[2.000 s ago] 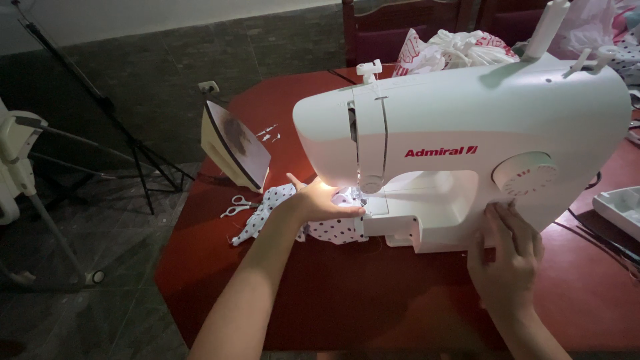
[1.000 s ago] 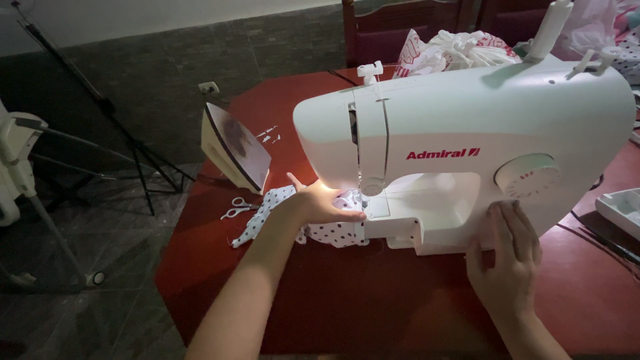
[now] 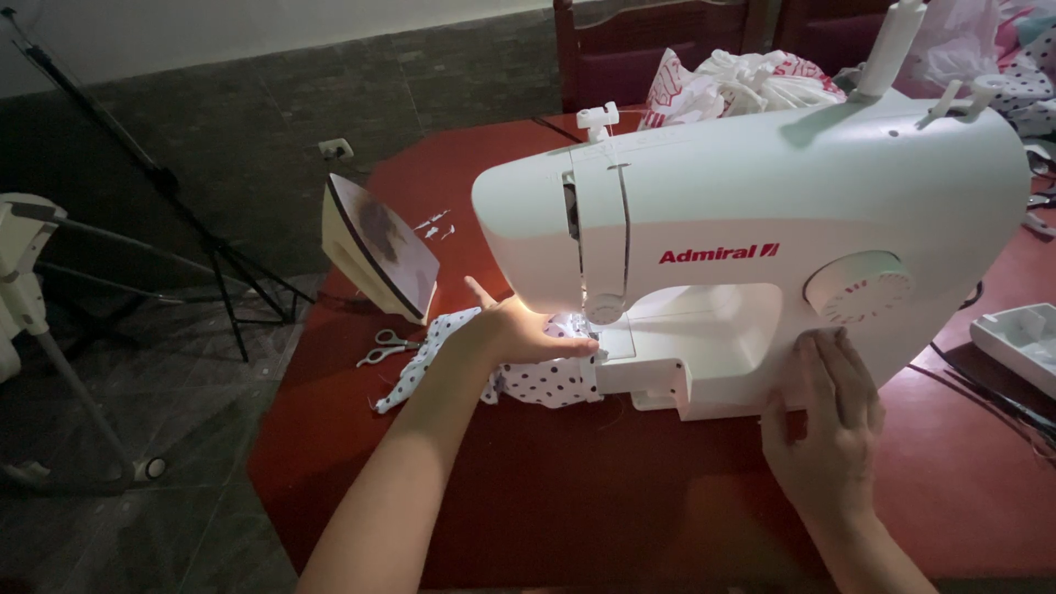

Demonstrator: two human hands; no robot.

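A white Admiral sewing machine stands on the red table. White fabric with dark polka dots lies at its needle end, partly on the free arm and trailing left over the table. My left hand rests on this fabric beside the presser foot, thumb pointing at the needle area and fingers spread; the needle itself is hard to make out. My right hand touches the machine's front at the base of the column, just below the stitch dial, where a lever may be hidden under the fingertips.
Small scissors lie left of the fabric, and a clothes iron stands on its heel behind them. White scraps are near the iron. A plastic bag sits behind the machine. At right are a white tray and dark cables.
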